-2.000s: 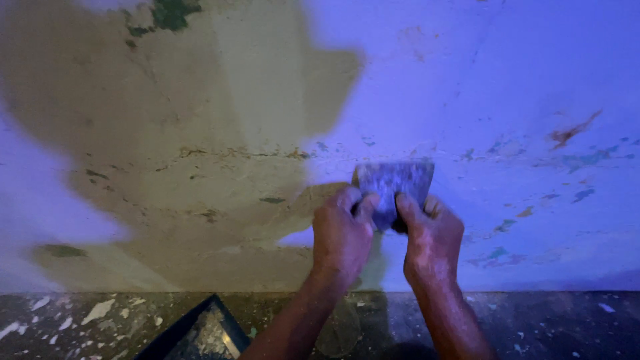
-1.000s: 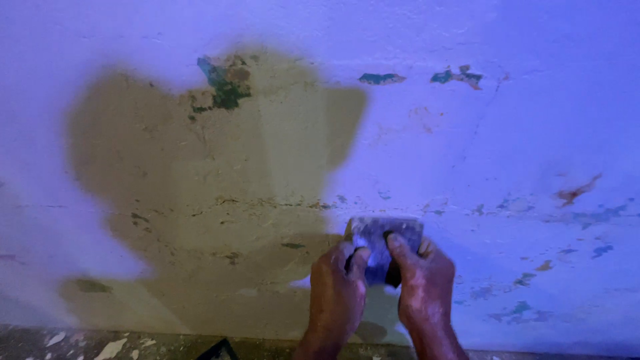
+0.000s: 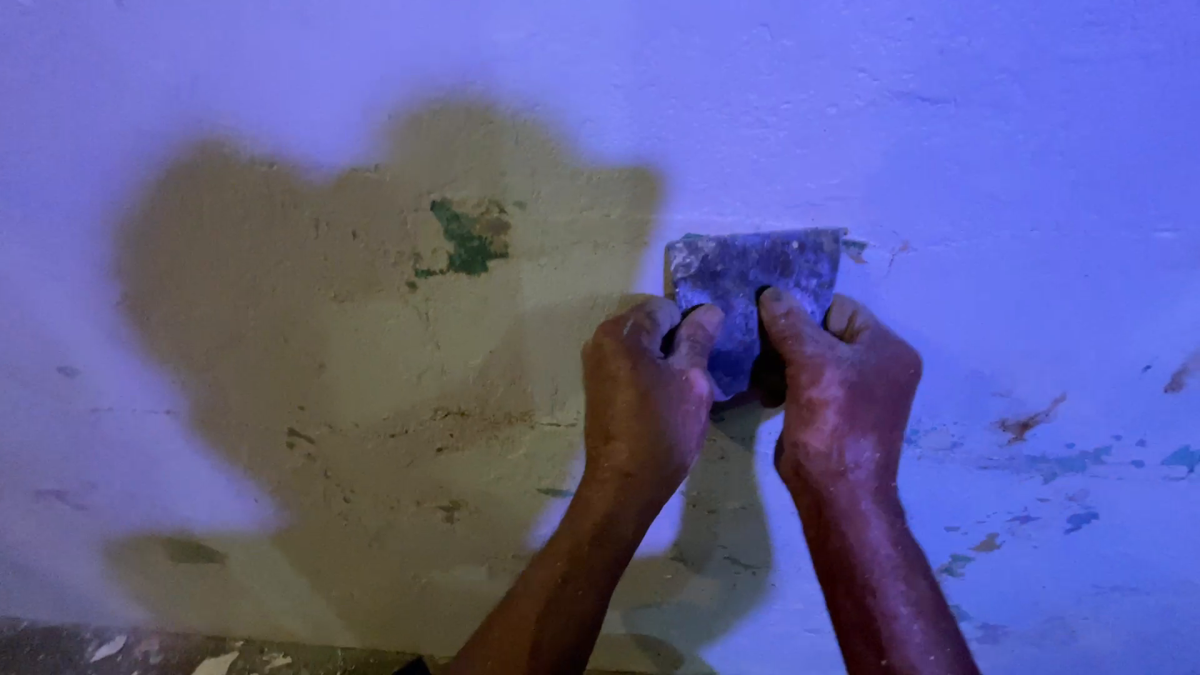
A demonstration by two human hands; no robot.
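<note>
Against the painted wall (image 3: 984,169) I hold a worn, smeared scraper blade (image 3: 757,267) with its wide edge up. My left hand (image 3: 652,394) pinches its lower left side between thumb and fingers. On its lower right side my right hand (image 3: 839,384) has the thumb on the face and the fingers curled behind. The blade narrows downward between my hands, and its lowest part is partly hidden. Just beside its top right corner shows a small green bare patch (image 3: 855,249). A larger patch of green old paint (image 3: 469,242) lies to the left, within a shadow.
A cracked line (image 3: 450,422) with small chips runs across the wall below hand height. Flaked spots (image 3: 1069,461) and a rusty mark (image 3: 1031,419) are at the right. At the bottom left, the floor (image 3: 56,647) bears pale paint flakes (image 3: 216,664).
My hands and the blade have moved up the wall, from just below the cracked line to well above it. The view has shifted upward, so less floor shows. Both hands kept hold of the blade.
</note>
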